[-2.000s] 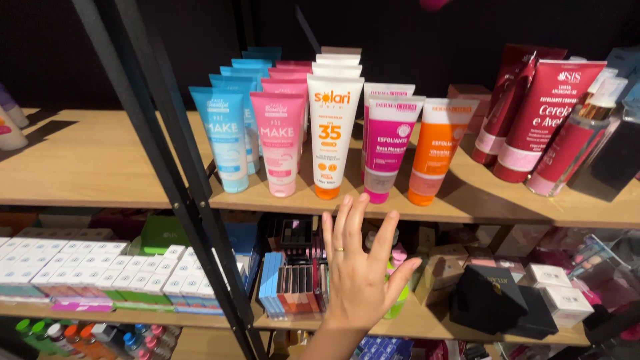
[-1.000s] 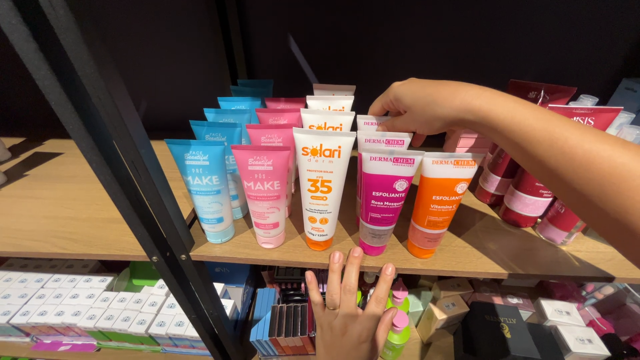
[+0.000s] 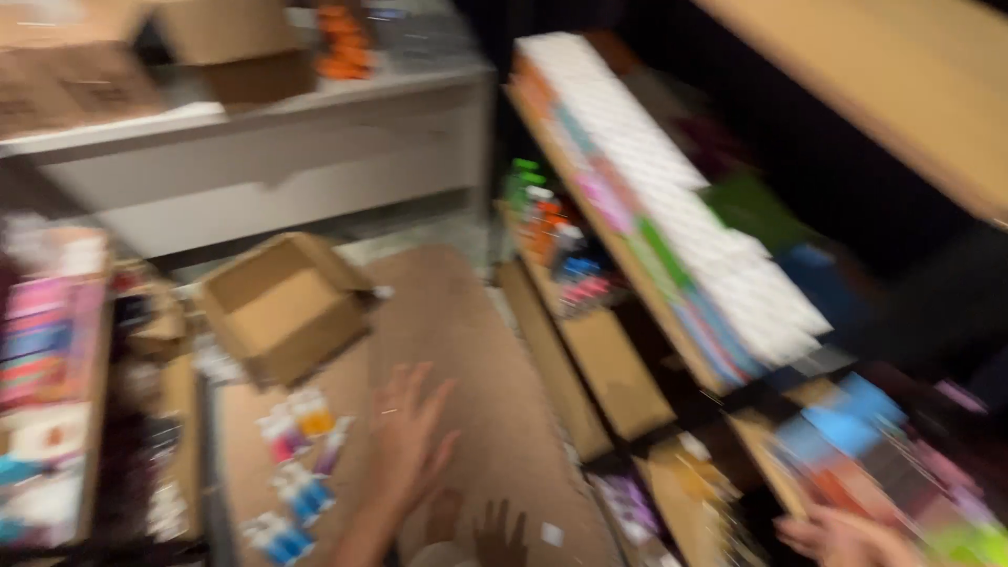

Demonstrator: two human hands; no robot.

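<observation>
The view is motion-blurred. My left hand [image 3: 409, 429] is held out with its fingers apart and holds nothing, above the brown floor covering [image 3: 488, 378]. To its left lie small groups of tubes or bottles: one white, orange and pink [image 3: 295, 425], others white and blue [image 3: 303, 492]. Beyond them, an open cardboard box [image 3: 283, 307] stands with a flap folded out. At the lower right, my right hand [image 3: 846, 535] is beside the edge of a shelf with blue and reddish packages [image 3: 850, 413]; blur hides whether it grips anything.
White boxes [image 3: 654, 197] line a wooden shelf on the right, with bottles [image 3: 551, 228] below. A grey counter [image 3: 276, 165] bearing cardboard boxes [image 3: 228, 39] stands at the back. Another stocked shelf [image 3: 98, 394] runs along the left. Small white piece [image 3: 553, 535] on the floor.
The view has swung from the tube display down to the floor. My right hand, at the rear tubes one second ago, is now low beside a shelf edge. My left hand remains spread.
</observation>
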